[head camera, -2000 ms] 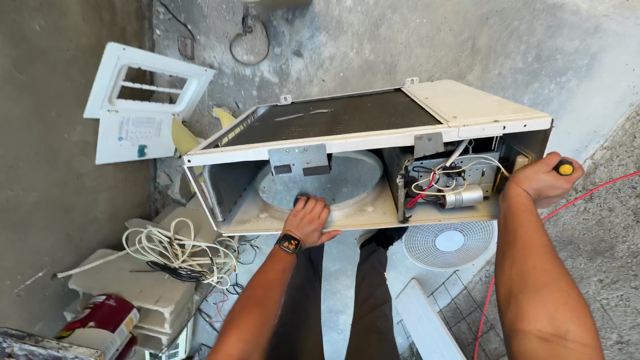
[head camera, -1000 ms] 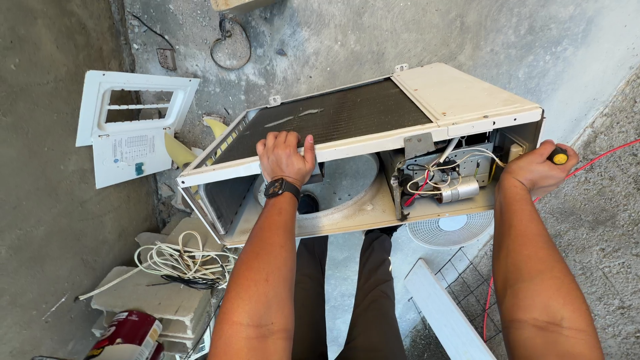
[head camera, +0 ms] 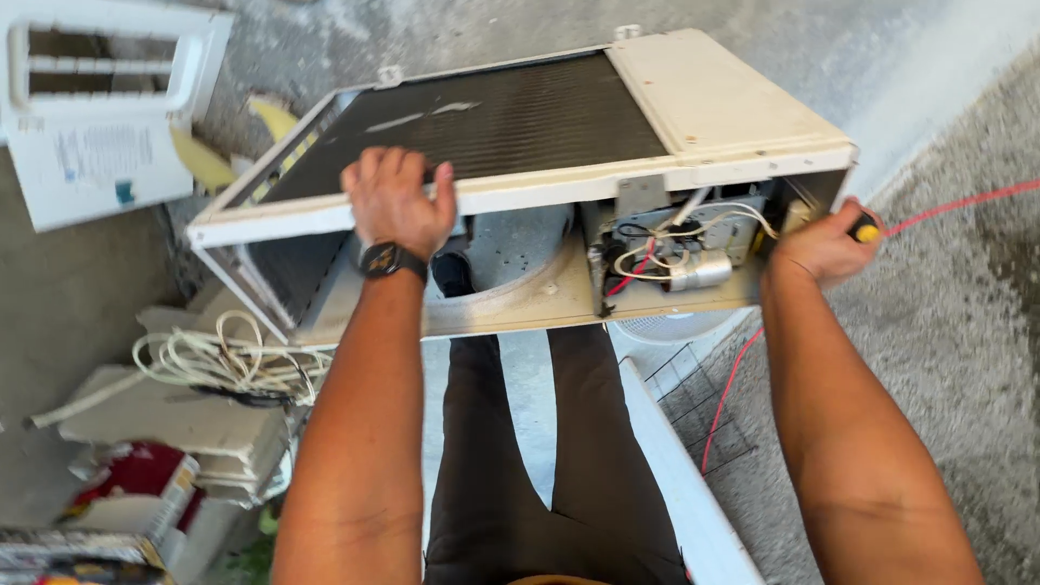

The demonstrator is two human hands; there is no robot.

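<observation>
The opened casing of an air conditioner's outdoor unit [head camera: 731,97] is in front of me, tilted, its dark finned coil [head camera: 520,114] facing up. My left hand [head camera: 402,195] grips the casing's near upper rim, thumb apart from the fingers. At the casing's right end, my right hand [head camera: 825,248] holds a screwdriver with a black and yellow handle [head camera: 867,230] and touches the side; most of its fingers and the blade are hidden. A silver cylindrical capacitor [head camera: 700,270] and loose wires [head camera: 642,258] show in the open compartment. A round opening shows left of them.
Coiled white cable [head camera: 219,357] lies on stacked foam blocks [head camera: 179,414] at the left. A white plastic panel [head camera: 114,154] is at the upper left. A red cable [head camera: 735,366] runs on the right, near a wire grille [head camera: 707,406] and a round white fan guard [head camera: 670,327].
My left hand has moved from the lower edge by the round opening up to the casing's upper rim. My right hand stays at the right end with the screwdriver. The view is closer now.
</observation>
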